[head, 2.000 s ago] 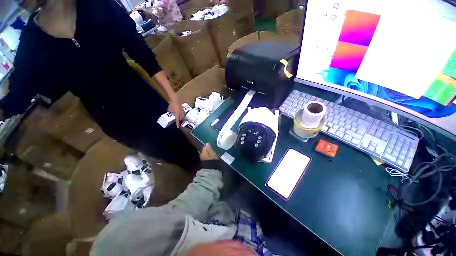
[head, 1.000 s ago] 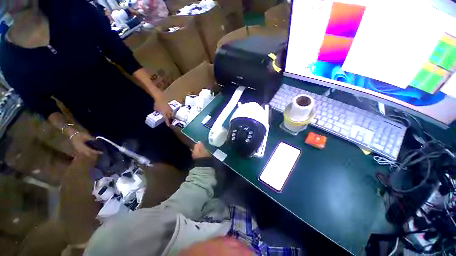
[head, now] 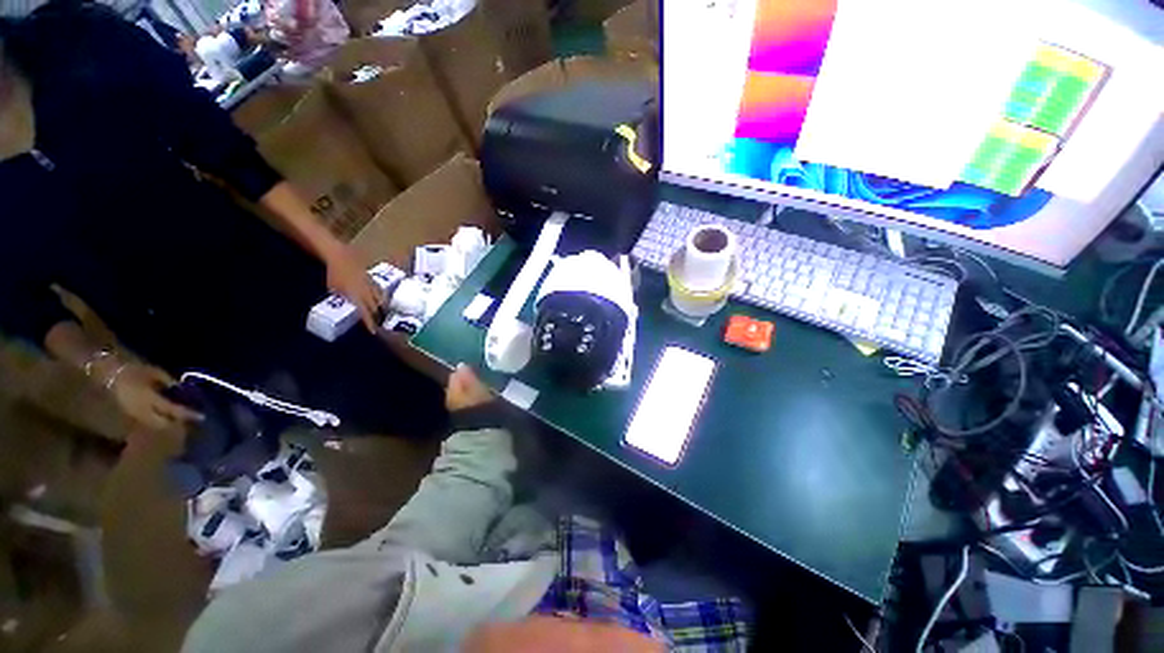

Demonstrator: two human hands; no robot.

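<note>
My left hand is small and partly hidden at the desk's near left edge, with a green sleeve below it. Its fingers look bent, and I see nothing in them. My right hand is not recognisable in view; a blurred skin-coloured shape at the bottom edge is unclear. A PTZ dome camera with a white head and black ball face stands right of my left hand. A smartphone with a bright white screen lies flat on the green desk.
A black box-shaped printer, keyboard and monitor stand behind. A roll and orange-red case are near the keyboard. Cables tangle right. A person stands left, hands by white units and a white cable.
The view has swung right, so the desk things sit further left. The other person's lower hand has come into view beside a dark thing and white cable. My left hand stays at the desk edge.
</note>
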